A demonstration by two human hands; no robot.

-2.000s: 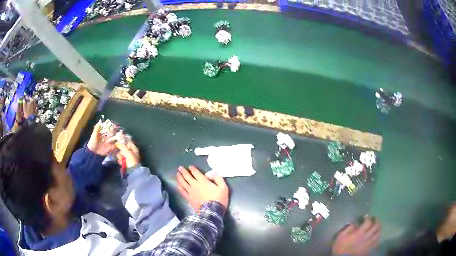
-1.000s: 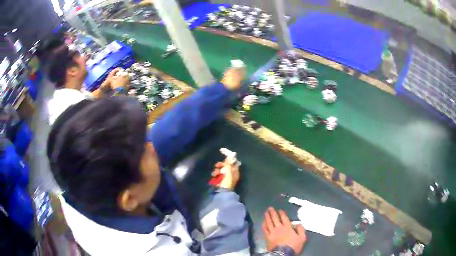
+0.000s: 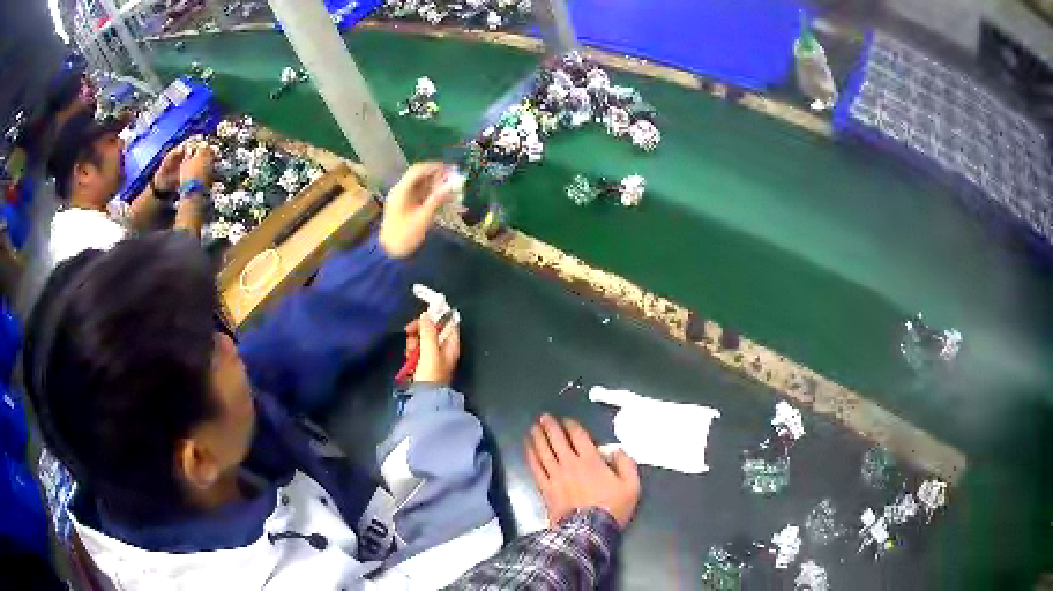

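My left hand [image 3: 583, 471], in a plaid sleeve, lies palm down on the dark mat [image 3: 520, 346]. It holds nothing, and its thumb is at the edge of a flat white cloth or paper piece [image 3: 661, 431]. My right hand is out of the picture. Board assemblies, each a green board with a white part, lie to the right of the white piece; one [image 3: 766, 471] is nearest it, and several more [image 3: 874, 525] sit at the lower right, some cut off by the picture's edge.
A neighbour [image 3: 133, 369] on the left reaches toward the board pile [image 3: 572, 104] on the green belt [image 3: 739, 219], a red tool in the other hand. A worn edge strip [image 3: 647, 303], carton-like box [image 3: 295, 242], post [image 3: 335, 87], blue trays [image 3: 681, 40] and bottle [image 3: 813, 69] show.
The view has swung left, then partly back, and my right hand has left the picture. My left hand stays flat by the white piece. The neighbour's far arm has reached out over the edge strip.
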